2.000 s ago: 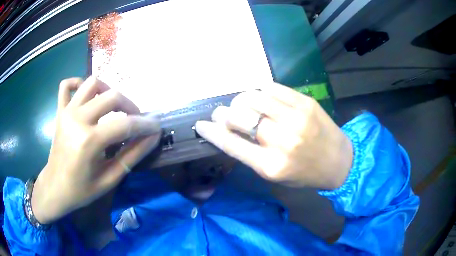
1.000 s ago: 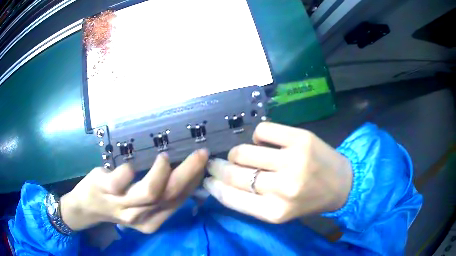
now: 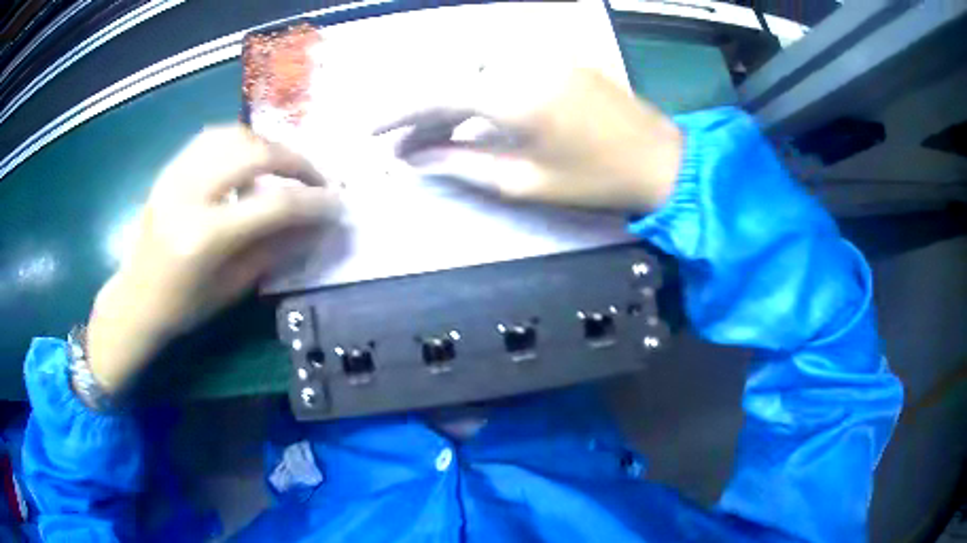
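Note:
The long dark fixture lies at the near edge of the white-sheeted tray, with several nests holding dark and shiny bits and silver screws at its ends. Reddish-copper tiny parts are heaped in the tray's upper left corner. My left hand is blurred over the tray's left edge, fingers bent towards the sheet. My right hand is over the middle of the sheet, fingertips pointing left near the copper parts. Both hands are above the fixture in view. Whether the fingertips hold any parts cannot be seen.
A glossy dark-green mat lies under the tray. Silver rails run behind it at upper left. A grey metal frame stands at the right. My blue sleeves and smock are along the sides and bottom.
Both hands have moved up from the fixture's near edge to the white sheet. The fixture and tray appear shifted to the right, and the fixture sits lower in view, fully uncovered.

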